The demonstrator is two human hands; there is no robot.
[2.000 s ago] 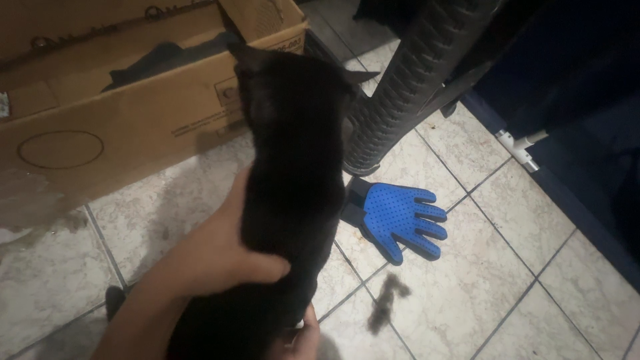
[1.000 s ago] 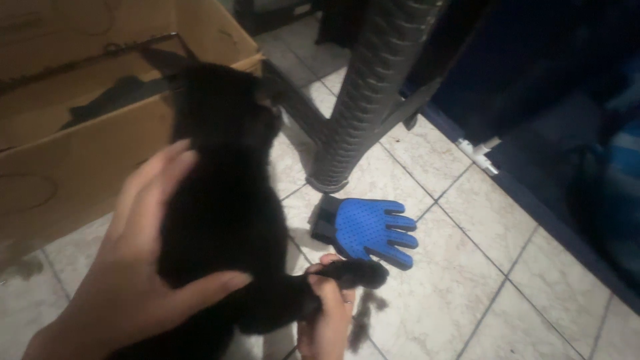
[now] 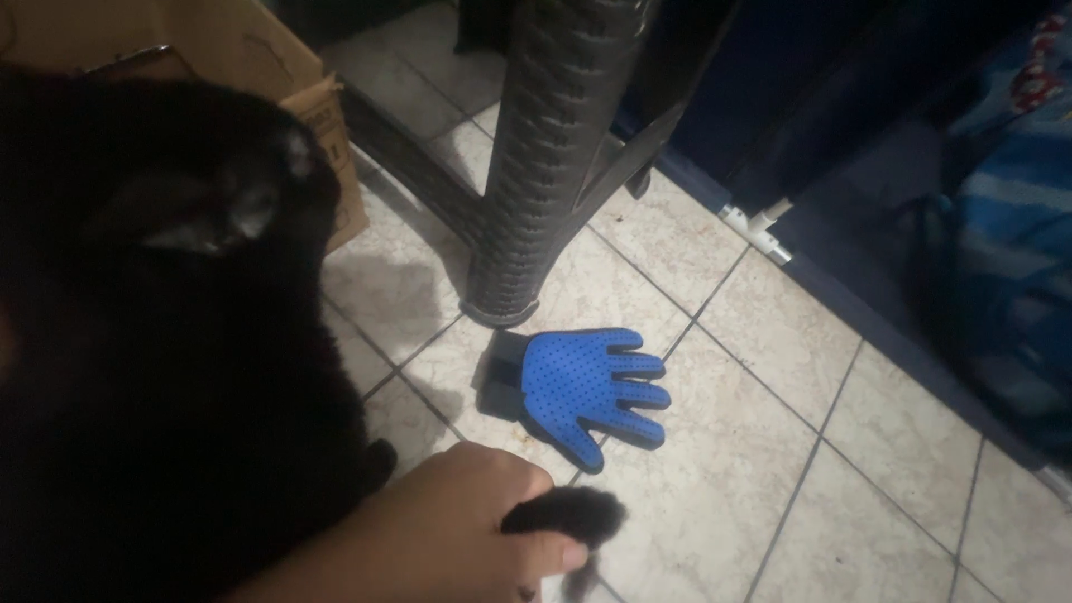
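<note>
The black cat (image 3: 167, 377) fills the left side, with its head near the cardboard box. My left hand (image 3: 477, 511) appears to be the one reaching in from the lower left, closed around a black furry limb or tail (image 3: 569, 512); which of these it is, I cannot tell. A sliver of skin at the bottom edge may be my right hand (image 3: 548, 590), mostly hidden. Beyond the grip, a blue grooming glove (image 3: 574, 368) with a black cuff lies flat on the floor, fingers pointing right. A dark tuft, apparently loose fur (image 3: 579, 578), shows below the held part.
An open cardboard box (image 3: 347, 180) stands behind the cat. A dark woven-textured furniture leg (image 3: 536, 167) rises just past the glove, with braces at both sides. Marbled floor tiles (image 3: 729, 469) surround it. White pipe fittings (image 3: 754, 230) edge a dark blue panel at right.
The cat's body and head have shifted left and appear larger. The hand at the furry part now shows in front, with its forearm crossing the cat. The glove has stayed on the floor.
</note>
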